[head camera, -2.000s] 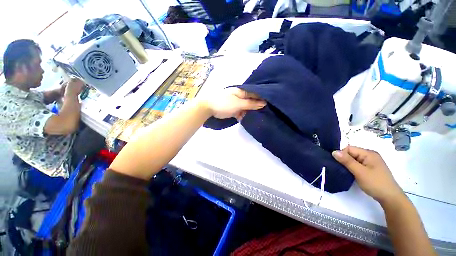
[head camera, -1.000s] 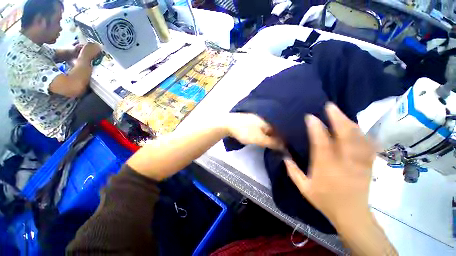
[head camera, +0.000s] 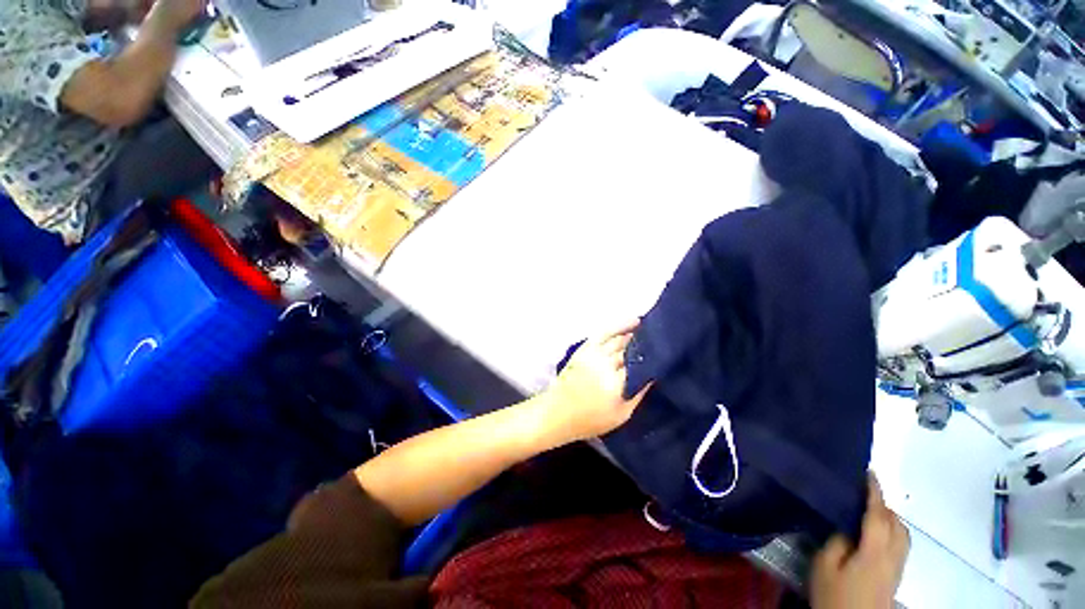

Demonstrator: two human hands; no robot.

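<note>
A navy garment [head camera: 773, 321] lies over the white table and hangs over its front edge. A white drawcord loop [head camera: 716, 454] shows on its near part. My left hand [head camera: 599, 383] grips the garment's left edge. My right hand [head camera: 866, 557], slightly blurred, holds its lower right edge; the fingertips are partly hidden by the cloth. The white sewing machine head [head camera: 970, 297] with blue stripes stands right of the garment, not touching my hands.
Taped cardboard [head camera: 345, 196] lies at the table's left. Thread snips [head camera: 1001, 518] lie at the right. A blue crate [head camera: 179, 315] with dark cloth stands at the lower left. Red checked cloth [head camera: 595, 569] covers the lap. Another person's arm [head camera: 125, 83] shows at upper left.
The garment has been turned and spread nearer the front edge, showing the drawcord loop. My right hand has moved from over the cloth down to its lower right edge. The view has shifted.
</note>
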